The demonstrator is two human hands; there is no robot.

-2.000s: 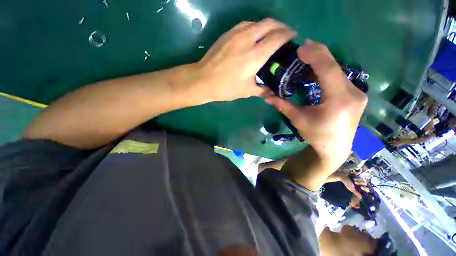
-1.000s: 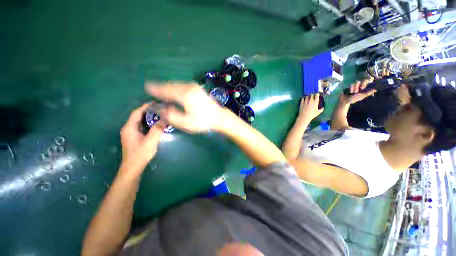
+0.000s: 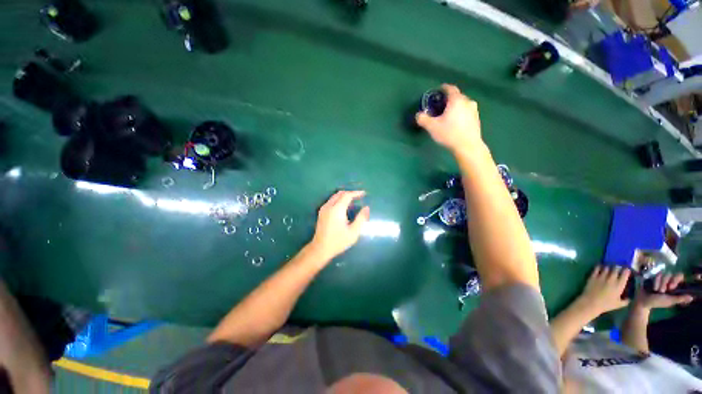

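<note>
My right hand (image 3: 456,121) reaches out over the green bench top (image 3: 346,100). Its thumb and fingers are around a small black housing (image 3: 435,102), whose round open face points up. My left hand (image 3: 335,225) is low over the bench, nearer my body, with thumb and fingers apart. A dark patch shows between them; no held part can be made out. Thin silvery washers (image 3: 264,222) lie scattered left of my left hand. A black housing with a green spot and red wire (image 3: 212,142) stands beyond them. Units with a round board (image 3: 452,212) sit beside my right forearm, partly hidden by it.
A group of black housings (image 3: 100,138) stands at the left. More units (image 3: 537,60) lie along the far side near the pale rail (image 3: 508,27). A blue box (image 3: 636,235) and another person's hands (image 3: 608,288) are at the right. Another arm (image 3: 19,338) shows at lower left.
The view has swung left. My hands, together at one unit before, are now apart. My right hand has moved out across the bench with a housing; my left hand no longer holds the unit.
</note>
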